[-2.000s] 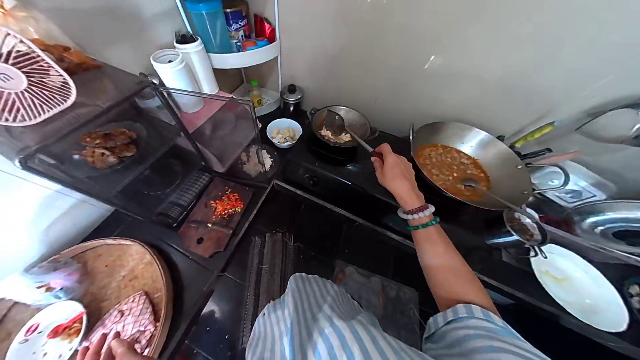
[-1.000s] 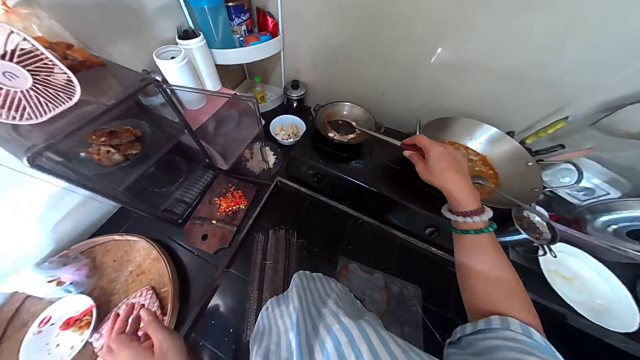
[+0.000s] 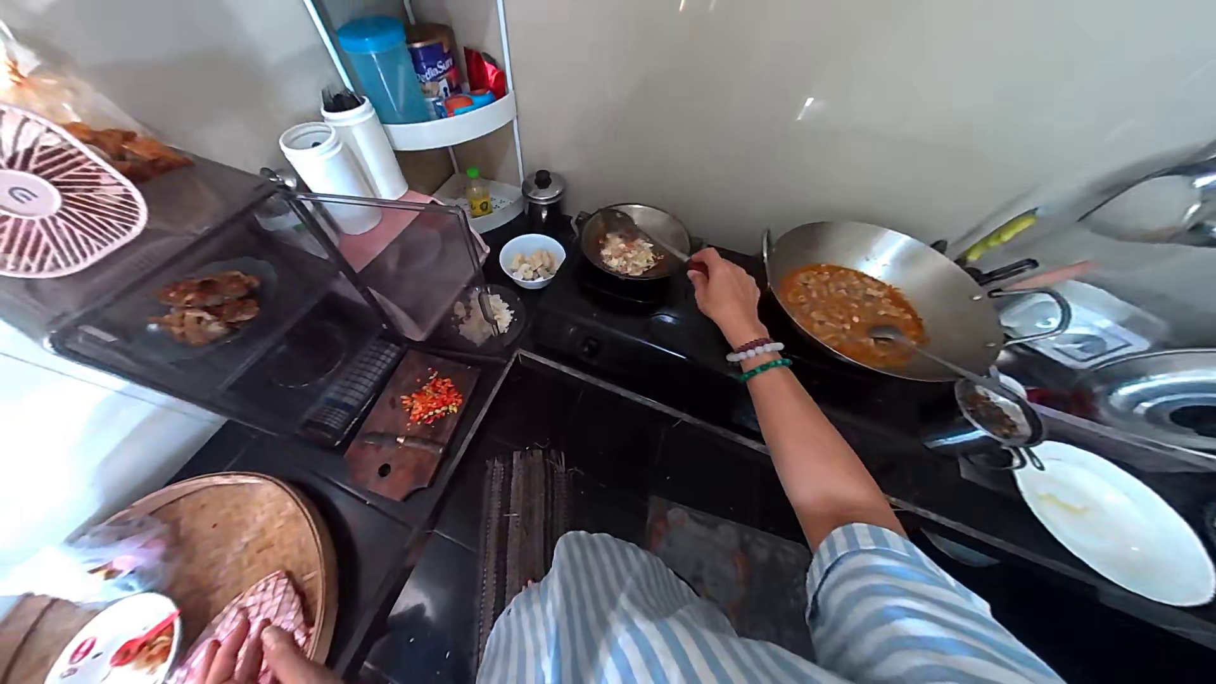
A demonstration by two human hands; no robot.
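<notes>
My right hand (image 3: 724,290), with bracelets at the wrist, grips the handle of a metal ladle (image 3: 665,247). The ladle's bowl rests in a small metal wok (image 3: 689,228) on the stove, against chopped, pale food (image 3: 627,255). To the right a large wok (image 3: 855,242) holds orange-red stew (image 3: 845,304) with another ladle (image 3: 936,353) in it. At the lower left, my left hand (image 3: 261,655) is cut by the frame edge and lies at a pink checked cloth (image 3: 285,600) on a round woven tray (image 3: 228,532); whether it grips the cloth is unclear.
Left of the stove are a white bowl of pale pieces (image 3: 533,262), a dish of minced white food (image 3: 486,316), and a wooden board (image 3: 380,465) with chopped chillies (image 3: 432,399) and a knife (image 3: 399,441). A mesh food cover (image 3: 408,256) stands open. An oval white plate (image 3: 1121,532) lies right.
My right hand has moved left, toward the small wok, since one second ago. The pale food there now shows heaped beside the ladle's bowl.
</notes>
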